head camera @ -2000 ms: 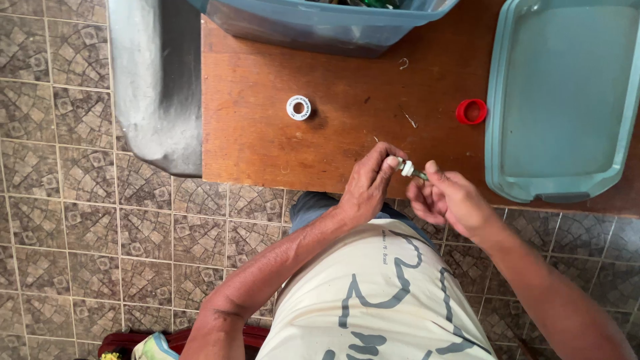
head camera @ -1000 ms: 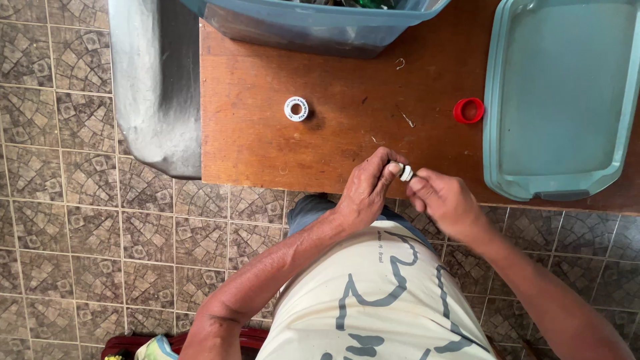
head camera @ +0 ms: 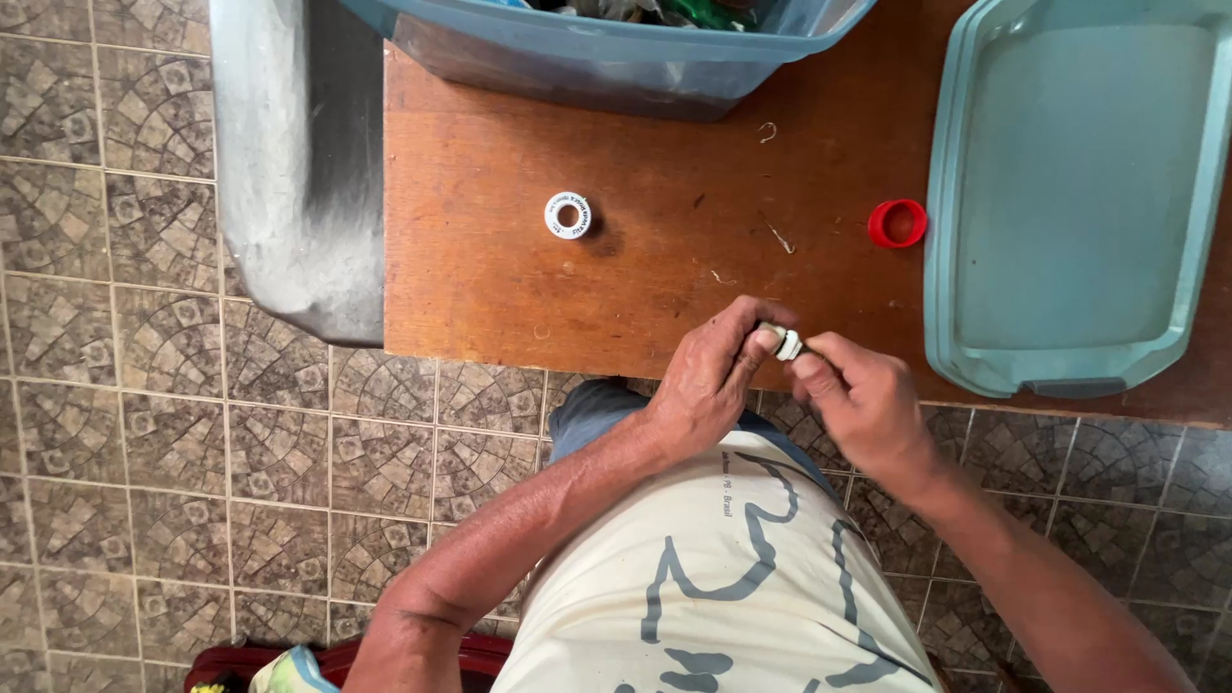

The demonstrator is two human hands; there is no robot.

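Note:
Just past the front edge of the wooden table (head camera: 664,279), my left hand (head camera: 712,371) grips a small white plastic fitting (head camera: 788,345) between thumb and fingers. My right hand (head camera: 866,395) is closed at the fitting's right end, its fingers around something small that they mostly hide. On the table to the left lies a white roll of thread seal tape (head camera: 568,216) bearing writing. A red plastic ring or cap (head camera: 897,223) sits on the right, beside the blue lid. Thin white shreds (head camera: 778,236) lie between the roll and the ring.
A translucent blue plastic bin (head camera: 577,63) with mixed items stands at the table's back. Its light-blue lid (head camera: 1083,192) lies at the right, reaching the front edge. A grey metallic-looking surface (head camera: 279,192) adjoins the table's left side. Something dark red (head camera: 481,659) is low behind my left arm.
My right hand has closed in around the fitting's right end, where a greenish piece showed between its fingers two seconds ago. My left hand has kept its hold.

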